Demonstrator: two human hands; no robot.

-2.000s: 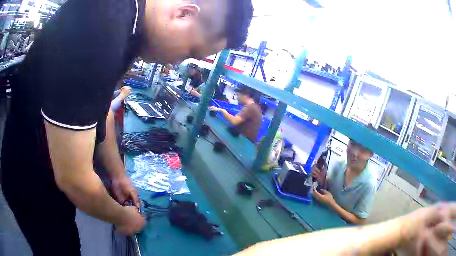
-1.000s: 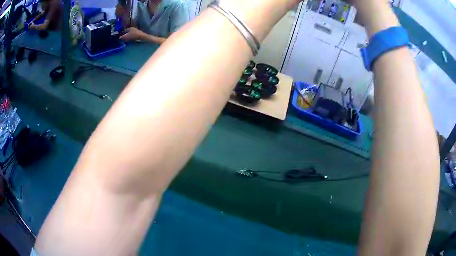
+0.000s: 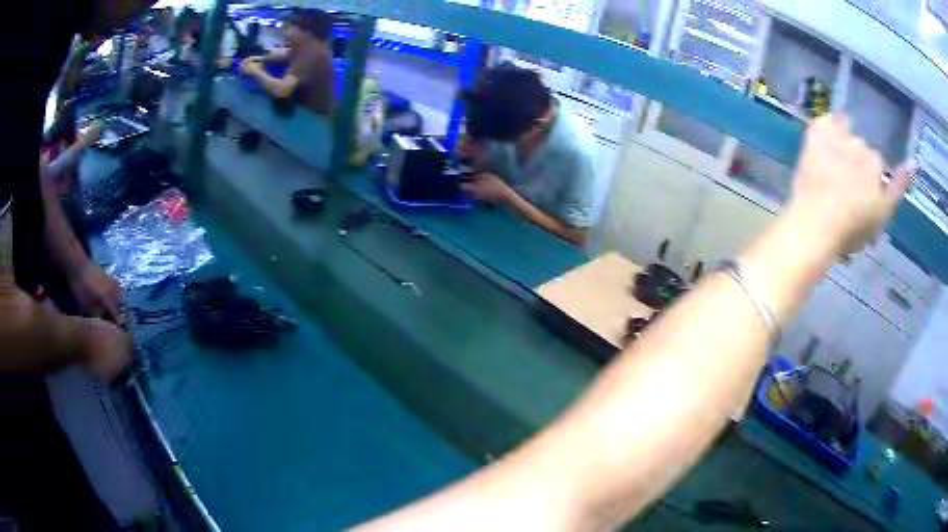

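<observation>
My left hand, with a silver bracelet on its wrist, is raised at the upper right, in front of the green frame bar. It is blurred, and whether it holds something cannot be told. My right hand is out of the picture. Beyond my forearm, black round housings stand on a tan board, partly hidden by the arm. A black cord lies on the belt at the lower right.
A black cable bundle and a clear plastic bag lie at left, beside a standing person's hands. A seated person works opposite, by a blue tray. Another blue bin is at right. Green frame posts and a bar cross the view.
The view has swung left since one second ago, bringing the standing person back into view. My right arm has left the picture. My left hand now shows at the upper right.
</observation>
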